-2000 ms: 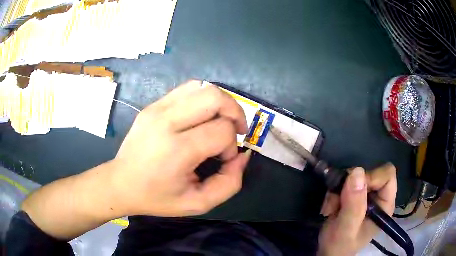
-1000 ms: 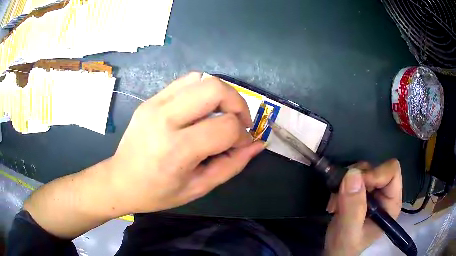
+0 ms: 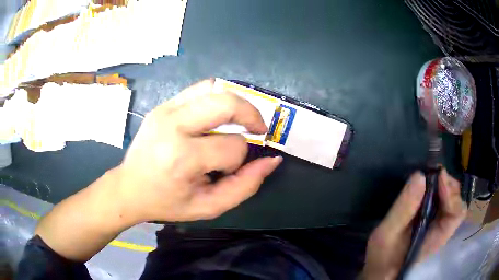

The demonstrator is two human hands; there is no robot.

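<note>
A white display module (image 3: 314, 134) with a yellow edge strip lies slanted on a dark thin-rimmed holder (image 3: 346, 143). A blue circuit strip (image 3: 289, 127) with a gold-orange band crosses it. My left hand (image 3: 191, 158) covers the module's left end, with fingertips beside the strip. The thin solder wire (image 3: 137, 114) runs from the left into this hand; its end is hidden. My right hand (image 3: 418, 219) grips the black soldering iron (image 3: 425, 208), blurred and upright, its tip at the lower edge of the red-and-white tip-cleaning tin (image 3: 428, 87).
Overlapping rows of white and yellow modules (image 3: 82, 112) with orange tabs lie at left and upper left. A fan with a spiral guard (image 3: 457, 27) is at upper right. Black equipment and cords (image 3: 484, 164) are at the right edge. The dark green mat (image 3: 295, 49) lies beneath.
My right hand has moved the iron from the blue strip right to the tin. My left hand remains over the module, its thumb now lower and farther from the index finger.
</note>
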